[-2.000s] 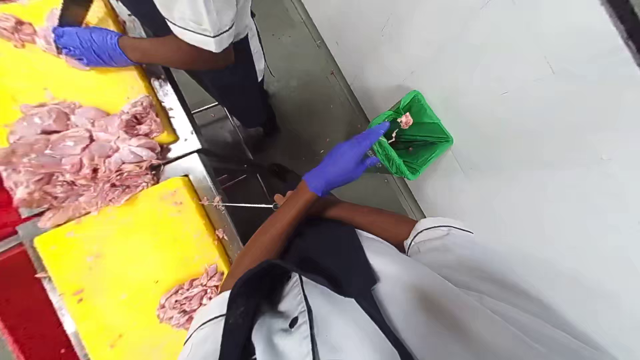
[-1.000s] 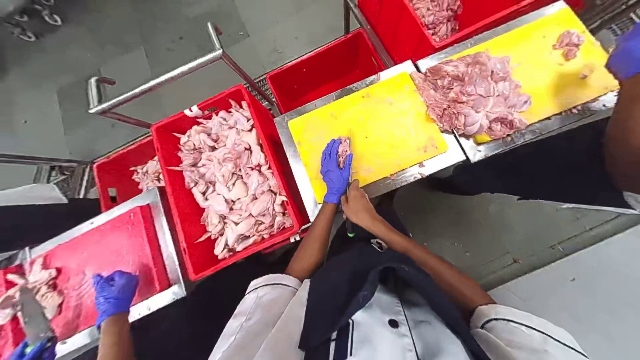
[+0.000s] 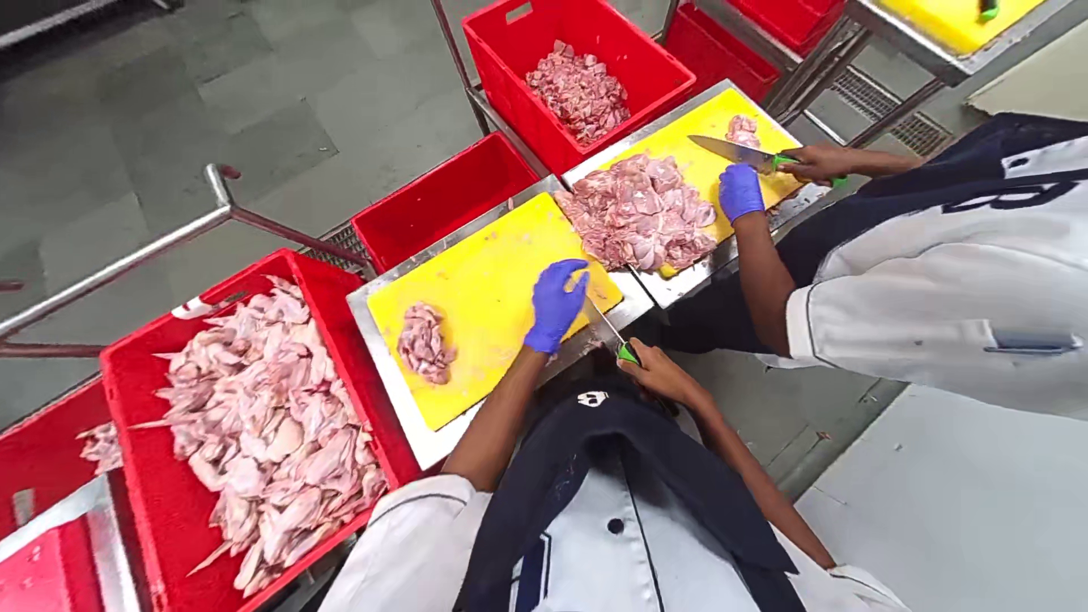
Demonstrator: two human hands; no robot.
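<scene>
My left hand (image 3: 557, 306), in a blue glove, is over the right part of the yellow cutting board (image 3: 484, 280), its thumb and fingers curved; whether anything is between them I cannot tell. My bare right hand (image 3: 661, 371) grips the green handle of a knife (image 3: 609, 325), whose blade points up and left toward the board's near right corner. A small pile of cut raw chicken (image 3: 427, 343) lies on the board's left part. Just right of the board is a large heap of raw chicken pieces (image 3: 639, 212).
At left stands a red crate of raw chicken (image 3: 272, 425); another red crate (image 3: 450, 200) sits behind my board. A crate of cut meat (image 3: 580, 93) is farther back. To my right, a co-worker's gloved hand (image 3: 741, 194) and knife (image 3: 735, 153) are close by.
My left hand has moved right, off the small meat pile it was at a second ago. The knife blade now shows in front of my right hand. The view has swung.
</scene>
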